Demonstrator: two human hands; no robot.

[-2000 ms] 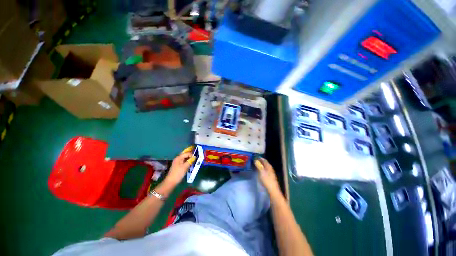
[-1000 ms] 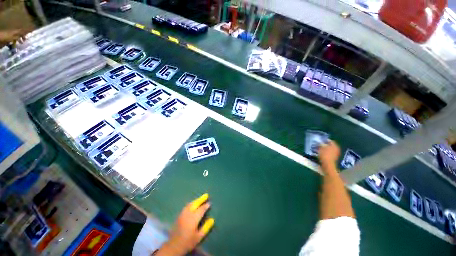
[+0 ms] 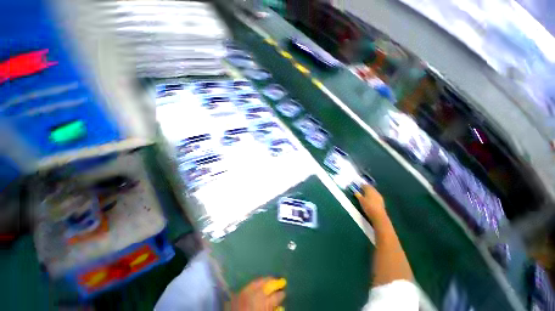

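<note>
My right hand (image 3: 372,203) reaches over the conveyor belt, its fingertips at a small flat panel; blur hides whether it grips it. My left hand (image 3: 261,296), with yellow finger cots, is low over the green bench, partly cut off by the bottom edge. Its fingers look apart and nothing shows in them. One panel (image 3: 297,212), pale-bordered with a dark pattern, lies alone on the bench between the hands. Another panel (image 3: 83,220) sits in the orange-brown fixture (image 3: 88,235) on the press base plate at left. The picture is blurred.
A white sheet (image 3: 228,182) bears several panels in rows, with stacked pale sheets (image 3: 176,36) beyond. More panels lie along the conveyor belt (image 3: 420,225). The blue press controller (image 3: 52,91) is upper left. Packed dark parts (image 3: 471,197) line the far ledge.
The view has swung from the press to the bench, then partly back left. The panel first held in my left hand no longer shows there. My right hand has moved up the belt towards the sheet.
</note>
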